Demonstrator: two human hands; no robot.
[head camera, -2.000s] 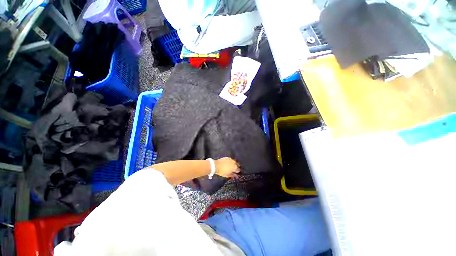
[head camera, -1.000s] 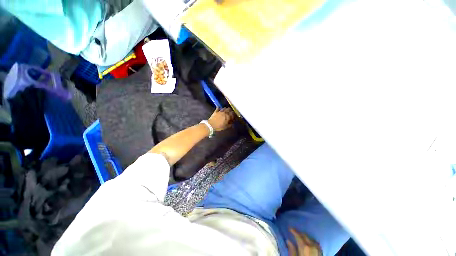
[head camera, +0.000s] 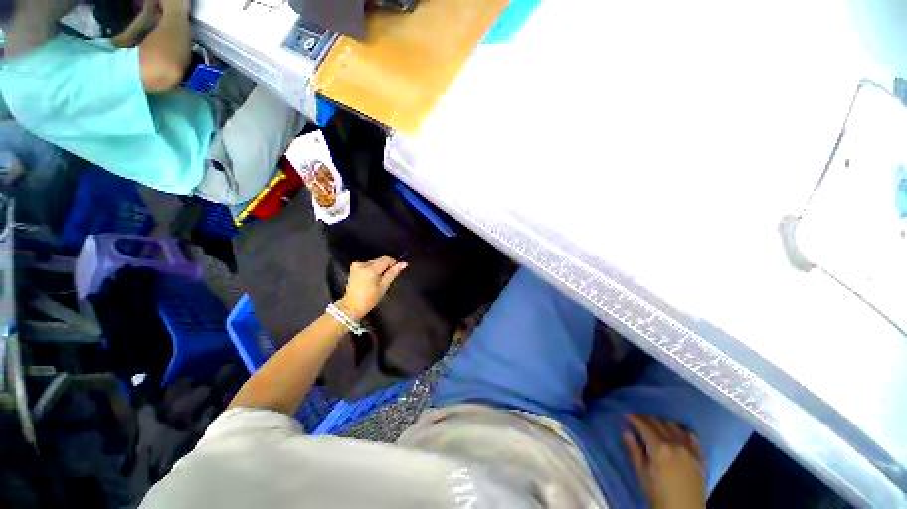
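Observation:
Large dark cloth pieces (head camera: 288, 268) lie heaped over a blue plastic crate (head camera: 244, 328) beside my left leg. My left hand (head camera: 373, 281), with a pale bracelet at the wrist, is over the heap with its fingertips pinched together on the dark cloth; the exact edge held is hard to see. My right hand (head camera: 664, 447) rests on my blue-trousered thigh, fingers slightly apart and empty, partly cut off by the bottom edge. A white printed packet (head camera: 320, 179) lies on the far part of the cloth.
The white machine table (head camera: 597, 179) with a ruler-marked front edge runs along my right. A brown board (head camera: 413, 65) is at its far end. Another person in a turquoise top (head camera: 109, 114) sits ahead at left. A purple stool (head camera: 134, 260) and dark cloth piles are at left.
My left hand has moved from the cloth's near part to its far side, then back a little with fingertips pinched. My right hand has come into view on my thigh. The view has turned rightward.

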